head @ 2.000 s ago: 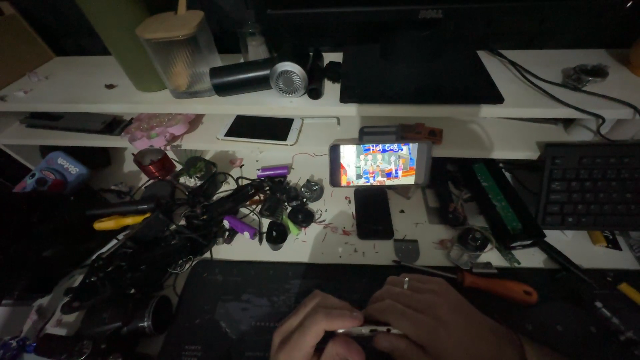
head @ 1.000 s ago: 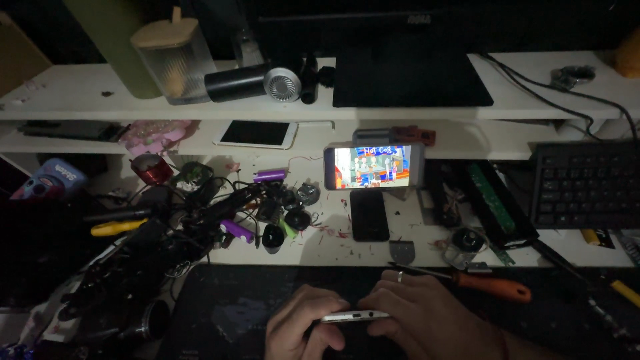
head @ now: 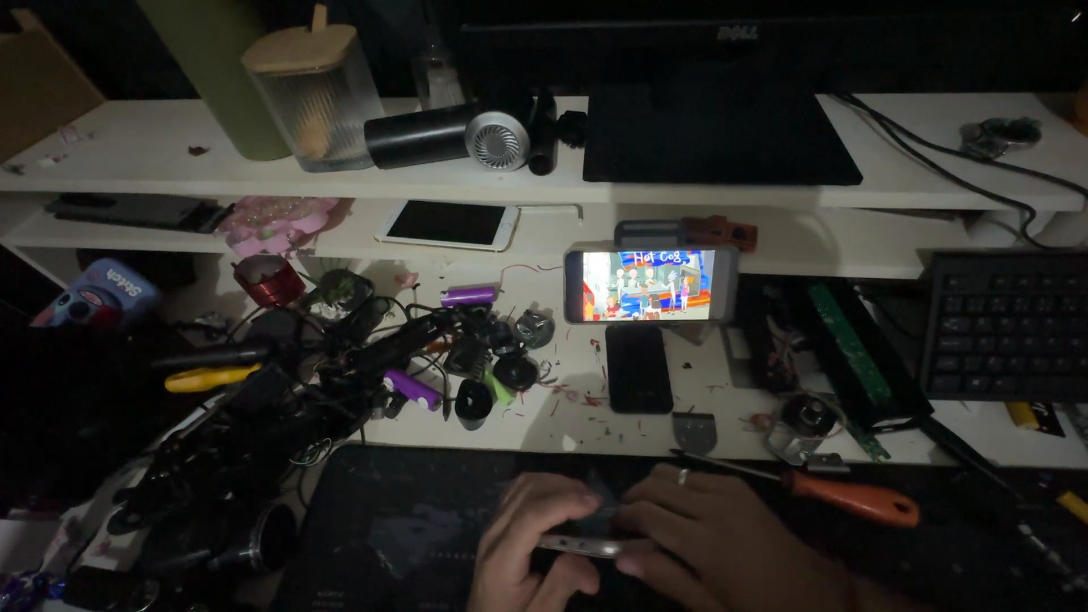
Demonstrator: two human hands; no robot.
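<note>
Both hands hold a thin, silvery smartphone (head: 586, 546) edge-on above a dark mat (head: 399, 518). My left hand (head: 531, 544) grips its left end, thumb below and fingers curled over it. On its right end is my right hand (head: 697, 535), with a ring on one finger; the fingertips meet the phone's edge. The phone's faces are mostly hidden by the hands and the angle. Just beyond the right hand lies a screwdriver with an orange handle (head: 858, 499). Farther back, a lit phone (head: 650, 286) leans upright on its side, behind a dark phone (head: 638, 370) lying flat.
Tangled cables and black parts (head: 408, 340) fill the left side, with purple cylindrical cells (head: 412, 389) among them. A small motor-like part (head: 806, 416), an open black casing with a green board (head: 858, 348) and a keyboard (head: 1007, 327) are on the right. A white phone (head: 450, 224) lies on the shelf.
The held phone has tilted between the hands, its right end now lower than a second ago. The fingers have shifted a little around it. The things on the desk have stayed in place.
</note>
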